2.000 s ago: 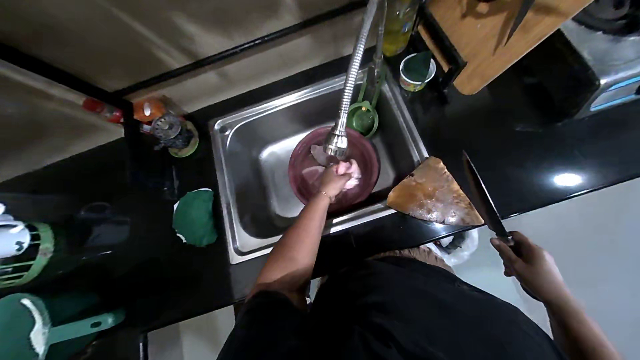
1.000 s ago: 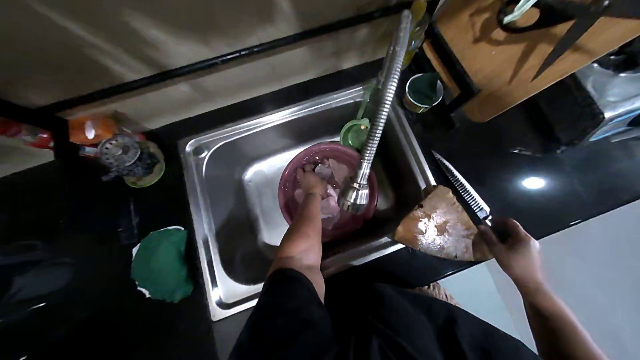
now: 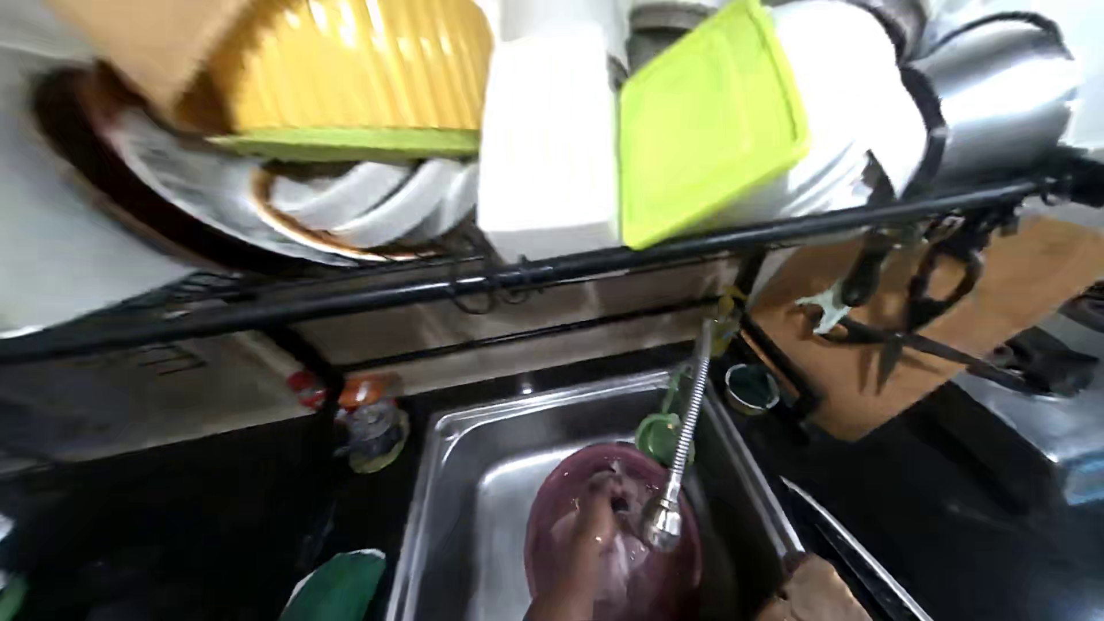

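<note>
My left hand (image 3: 597,509) is down inside a reddish-purple basin (image 3: 542,509), among pale pieces that look like raw meat; whether its fingers grip a piece cannot be told. The basin stands in a stainless steel sink (image 3: 509,487). A flexible metal faucet hose (image 3: 690,423) hangs over the basin's right side, its spray head (image 3: 662,524) above the pieces. To the right of the sink, a knife (image 3: 854,543) points up and left over the black counter. Beside it, at the bottom edge, is part of a brown wedge-shaped board (image 3: 815,591). My right hand is out of view.
Overhead runs a black dish rack (image 3: 552,272) with a yellow ribbed container (image 3: 354,69), a lime-green lid (image 3: 707,121), plates and pots. Scissors (image 3: 940,276) hang before a wooden board (image 3: 1018,293). A green strainer (image 3: 660,435), a cup (image 3: 750,388) and a jar (image 3: 375,435) stand nearby.
The view has tilted up, bringing the dish rack in. My left hand remains in the basin. My right hand, seen earlier holding the knife, is now outside the frame.
</note>
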